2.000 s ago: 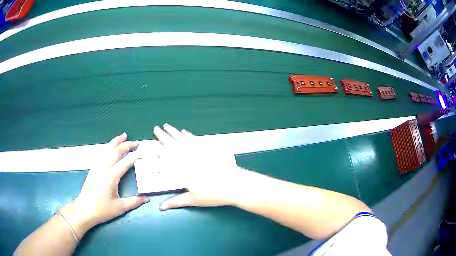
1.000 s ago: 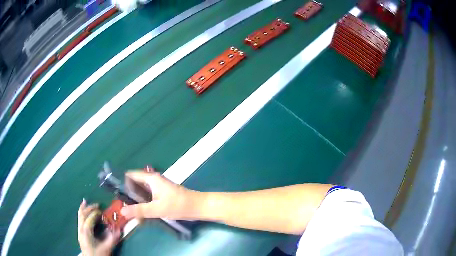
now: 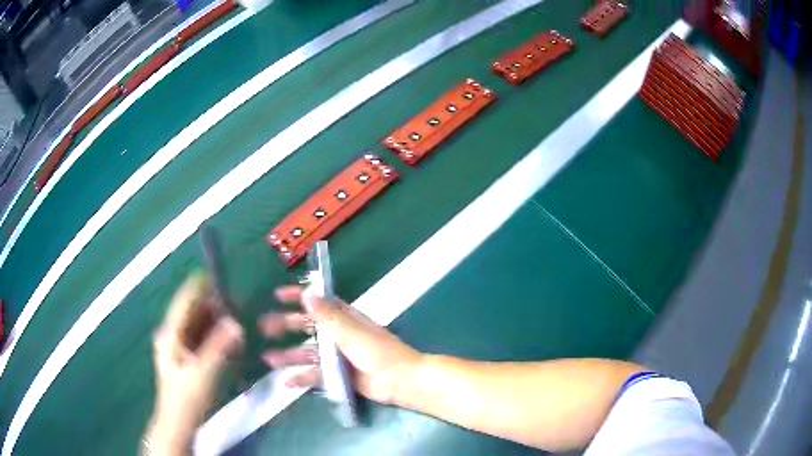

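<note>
My left hand (image 3: 191,347), blurred, grips a thin dark bar (image 3: 215,267) that stands up from the fingers; its face is not clear. My right hand (image 3: 361,352) holds a silvery-grey fixture (image 3: 331,356), seen nearly edge-on, with small bright parts along its left side. The hands are apart, over the near part of the green belt. An orange-red fixture (image 3: 334,209) with four square nests lies on the belt just beyond my right hand. Another red fixture (image 3: 439,120) lies behind it, with more farther up the lane.
A stack of red fixtures (image 3: 694,96) stands on the green worktop (image 3: 525,285) at upper right. A pale guide rail (image 3: 499,205) separates worktop and belt (image 3: 267,151). More red bars (image 3: 150,69) line the far lane at upper left. Grey floor with a yellow line shows at right.
My hands have separated; the red fixture between them is no longer seen there. The grey bar in my right hand is now more upright. The view has shifted, and more red fixtures show on the near lane.
</note>
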